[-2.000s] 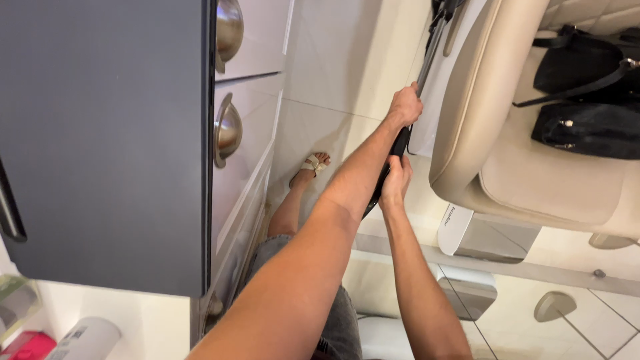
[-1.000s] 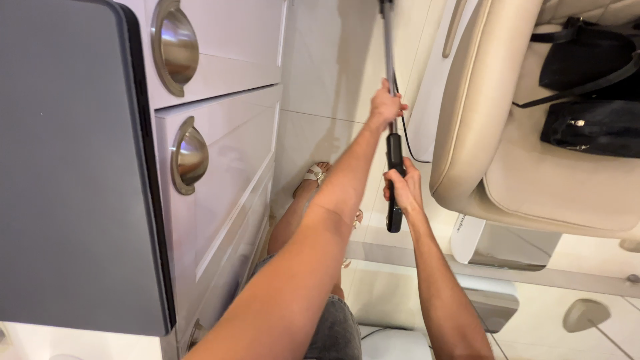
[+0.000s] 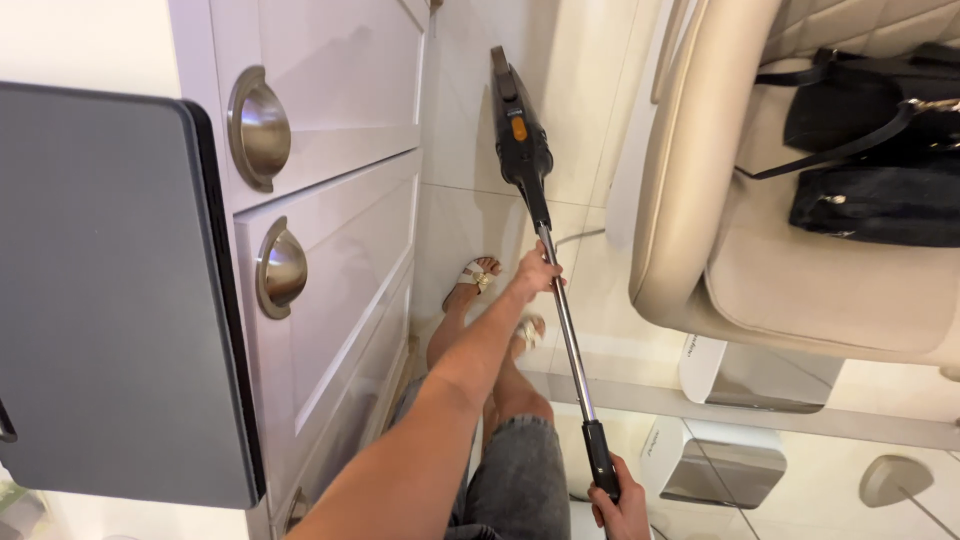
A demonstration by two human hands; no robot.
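Observation:
A black stick vacuum cleaner (image 3: pixel 523 142) with an orange button and a long metal tube (image 3: pixel 570 337) runs from the upper middle down to the lower right. My left hand (image 3: pixel 538 271) is closed around the upper part of the tube, just below the black body. Lower down, my right hand (image 3: pixel 621 502) grips the black section (image 3: pixel 598 457) at the near end of the tube, partly cut off by the bottom edge. A thin cord (image 3: pixel 581 235) shows on the floor beside the tube.
White drawers (image 3: pixel 337 262) with metal cup handles (image 3: pixel 282 268) and a grey panel (image 3: pixel 112 292) stand at left. A beige padded chair (image 3: pixel 679 172) holding black bags (image 3: pixel 877 202) is at right. My sandalled feet (image 3: pixel 476 279) are on the tiled floor. A mirror-like surface reflects things at lower right.
My right hand has moved down and right, away from my left hand. The vacuum's black body, largely out of view one second ago, now shows at the upper middle.

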